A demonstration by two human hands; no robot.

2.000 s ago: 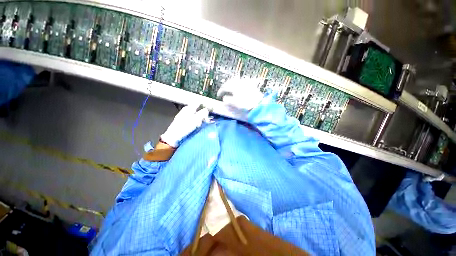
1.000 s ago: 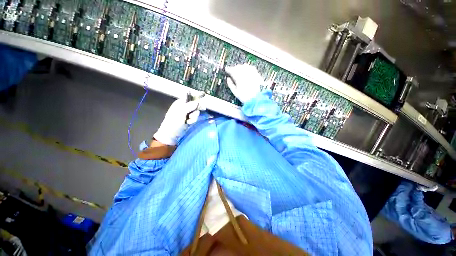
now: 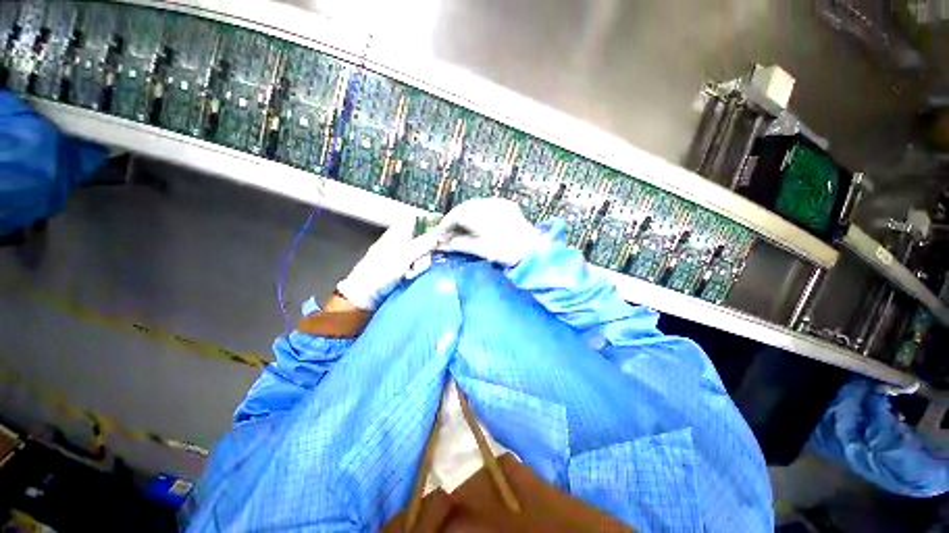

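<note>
My left hand (image 3: 387,269), in a white glove, is at the near rail in front of my chest, fingers closed on a small greenish piece (image 3: 422,224). The piece is mostly covered by the fingers. My right hand (image 3: 489,229), also in a white glove, meets the left fingertips from the right. Its fingers are bent, and whether they grip the piece is hidden. Beyond my hands, a row of green circuit boards (image 3: 359,130) lies edge to edge between two pale rails.
A black bin (image 3: 765,179) with green pieces (image 3: 806,187) stands beyond the far rail (image 3: 583,133). Metal rollers are beside it. A thin blue cord (image 3: 291,250) hangs over the near rail (image 3: 234,161). Blue sleeves of other people show at left (image 3: 42,167) and right (image 3: 874,437).
My right hand was over the boards a second ago. It has come back towards my chest and met my left hand. The left hand has shifted slightly right.
</note>
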